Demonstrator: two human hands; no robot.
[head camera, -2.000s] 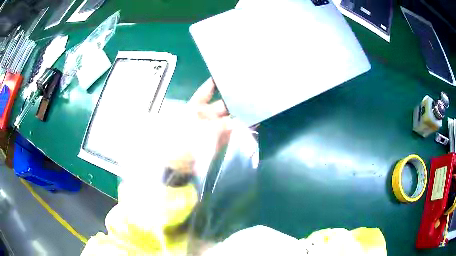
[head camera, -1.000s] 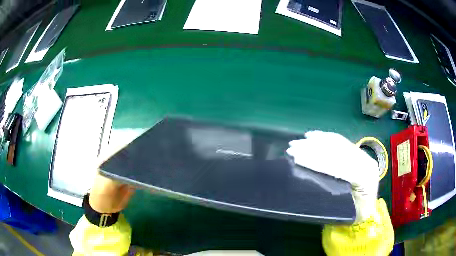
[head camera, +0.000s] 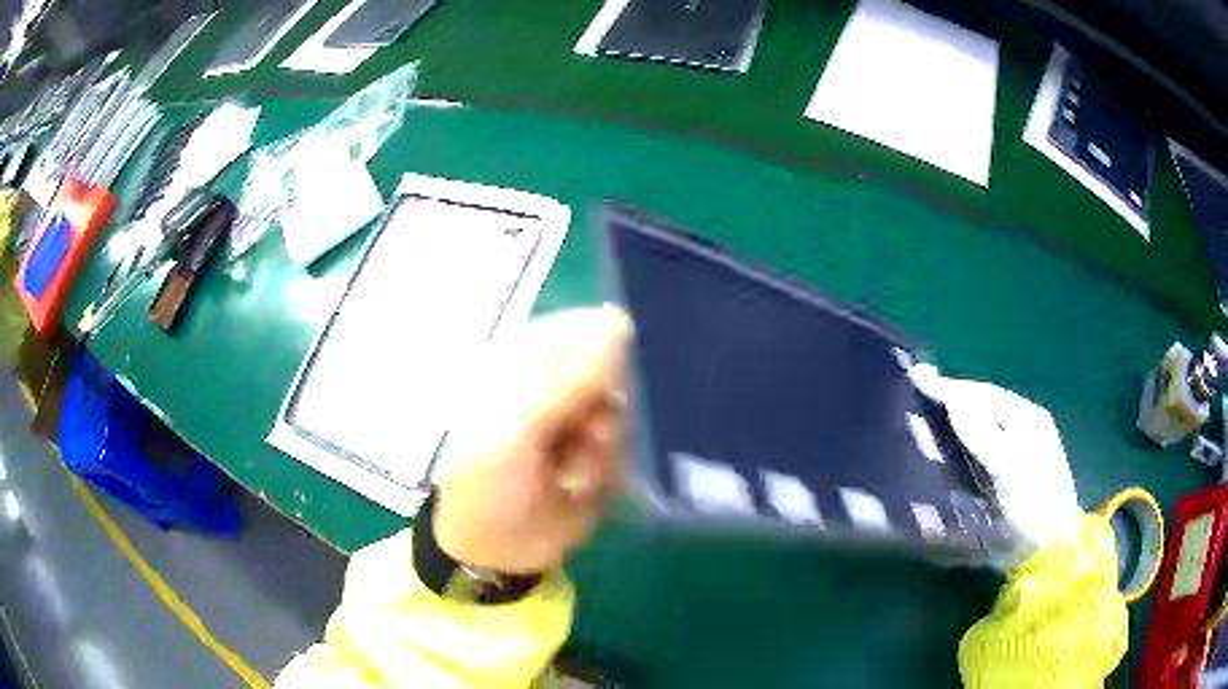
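A thin black display assembly (head camera: 781, 390) with white squares along its lower edge is held tilted above the green mat. My left hand (head camera: 546, 438), bare with a dark wristband, is at its left edge, blurred; its fingers are curled there. My right hand (head camera: 1010, 451), in a white glove, grips its right edge. To the left, a thin dark-outlined frame with a pale centre (head camera: 418, 316) lies on a white sheet.
Behind, the dark green conveyor (head camera: 795, 155) carries tablets and a bare white sheet (head camera: 909, 88). Left are a plastic bag (head camera: 364, 128), a white pad (head camera: 330, 215) and a soldering iron holder (head camera: 195, 256). Right are yellow tape (head camera: 1145, 545), a red box (head camera: 1188, 592) and a bottle (head camera: 1174, 397).
The pale grey panel seen first gave way to a dark panel in both hands. That panel has since turned, showing white squares along its edge. The view has swung left.
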